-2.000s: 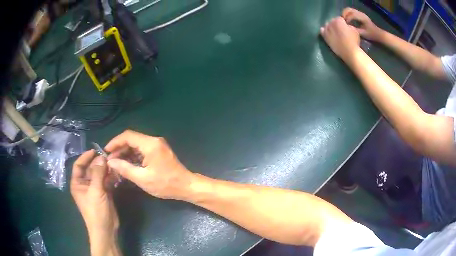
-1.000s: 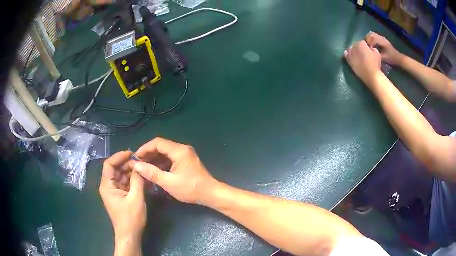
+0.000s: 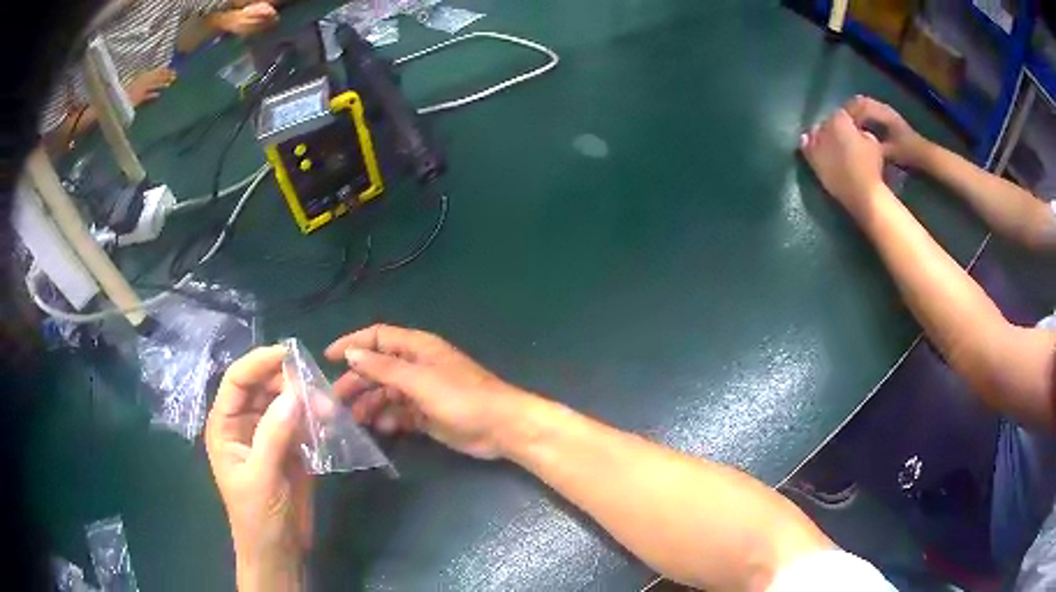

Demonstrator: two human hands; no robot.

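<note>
A small clear zip-lock bag (image 3: 336, 439) hangs in front of me at the lower left, spread into a roughly triangular shape. My left hand (image 3: 261, 445) pinches its upper left edge between thumb and fingers. My right hand (image 3: 423, 387) is just right of the bag, its fingers slightly apart and partly behind the bag's edge. I cannot tell whether it touches the bag or holds anything small. I cannot make out any contents in the bag.
A crumpled heap of clear bags (image 3: 191, 359) lies by the wooden posts (image 3: 87, 243). More bags (image 3: 110, 555) lie lower left. A yellow-framed black unit (image 3: 324, 162), a black tool (image 3: 400, 110) and cables stand beyond. A neighbour's hands (image 3: 857, 150) are at the right; another person's hands show upper left.
My hands, close together before, have parted a little. The bag, mostly hidden between the fingers before, now hangs spread from my left hand. Another person's hands have come into view at the upper left.
</note>
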